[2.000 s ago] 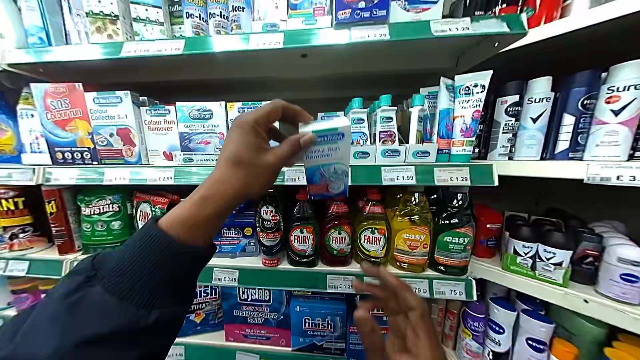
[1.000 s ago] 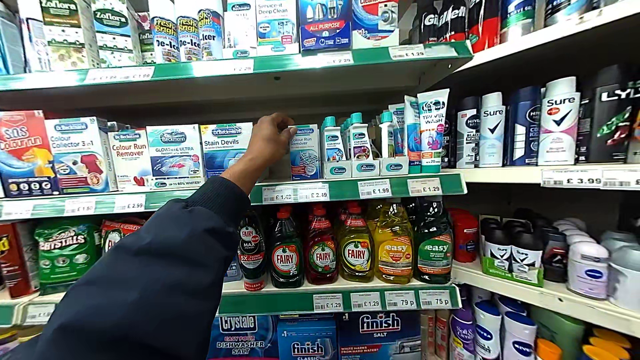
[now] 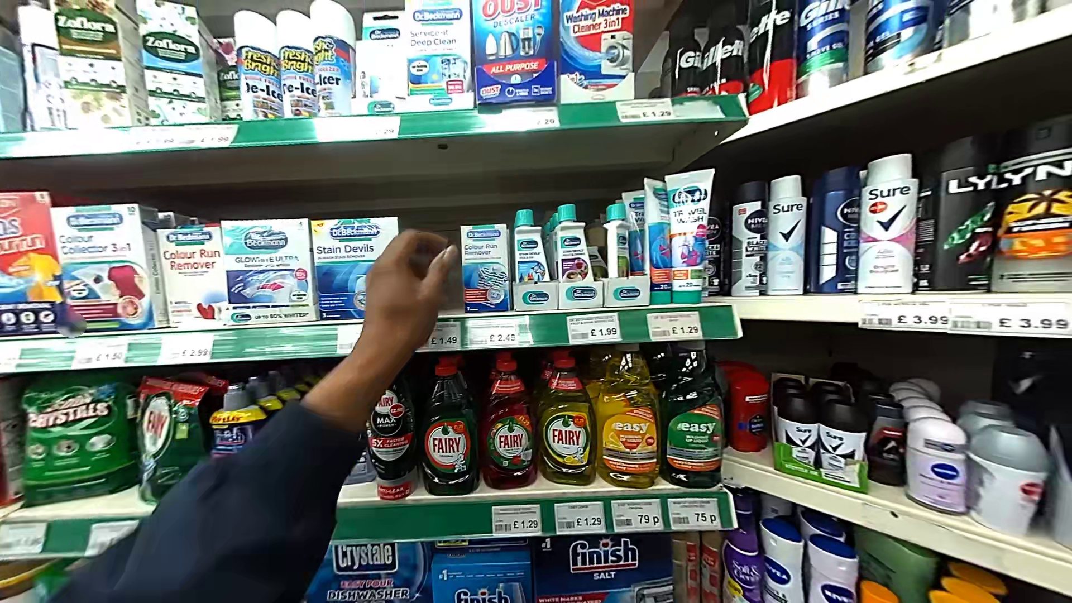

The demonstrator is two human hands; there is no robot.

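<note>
My left hand (image 3: 409,293), in a dark sleeve, reaches from the lower left to the middle shelf. Its thumb and fingers are a little apart, with nothing visible between them; the fingertips are partly blurred. Left of the hand stands a Stain Devils box (image 3: 353,268), its right edge partly covered. Just right of the thumb, a small Colour Run Remover box (image 3: 486,268) stands upright on the shelf, its front facing me. Small teal-capped stain remover bottles (image 3: 572,251) stand in white trays beyond it. My right hand is out of view.
The green shelf edge (image 3: 536,329) carries price labels. Below stand washing-up liquid bottles (image 3: 511,431); dishwasher salt boxes (image 3: 603,569) are lower down. An upper shelf (image 3: 419,124) holds cleaner boxes and de-icer cans. Deodorant cans (image 3: 886,226) line the white shelves at right.
The Colour Run Remover box, held in my left hand two seconds ago, now stands on the middle shelf, let go. My left hand is left of it. My right hand has left the view.
</note>
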